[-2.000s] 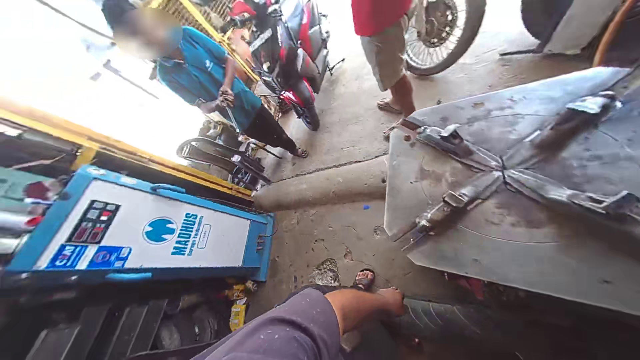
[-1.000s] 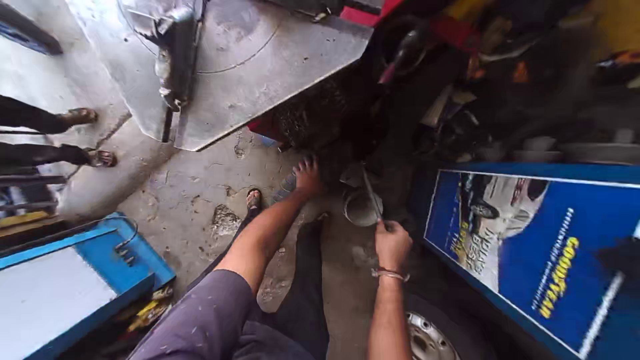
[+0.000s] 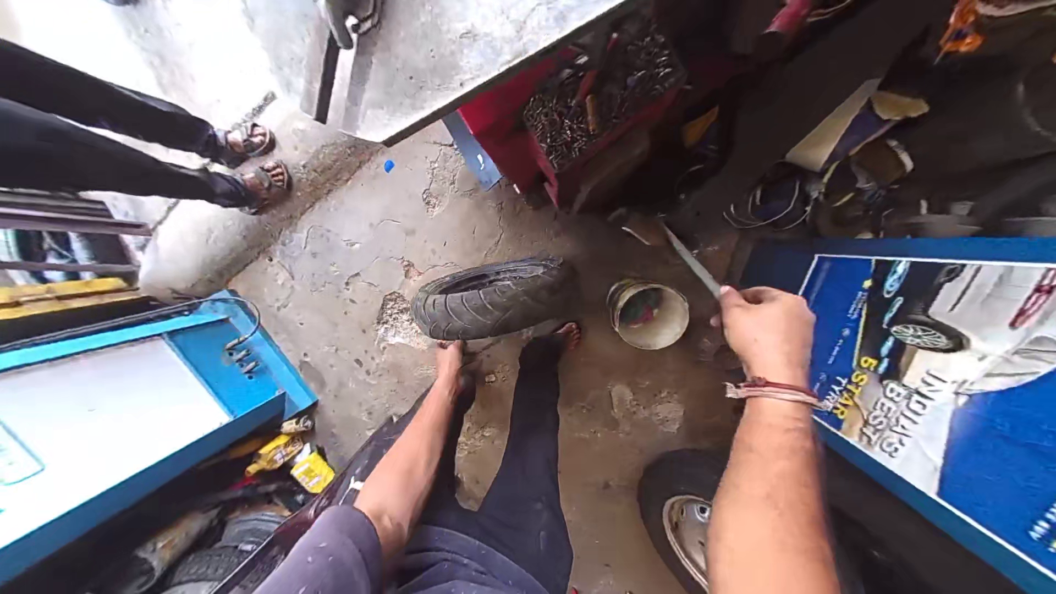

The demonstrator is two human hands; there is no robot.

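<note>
Held by its near edge, a black rubber tyre hangs or leans above the floor, with my left hand on its lower left rim. My right hand is closed round the end of a long flat metal bar, likely a tyre lever, which points up and left. Beside the bar's far end is a small brownish thing that I cannot make out. Between the tyre and my right hand a pale bucket stands on the floor with something green and red inside.
A metal machine table juts in at the top, beside a red tray of small metal parts. Blue cabinet at left, blue advertising board at right. A wheel lies near my right forearm. A person's sandalled feet are upper left.
The tyre is now at my left hand, which reached toward the floor below the machine table one second ago. My right hand still holds the bar. The view has swung far round since two seconds ago.
</note>
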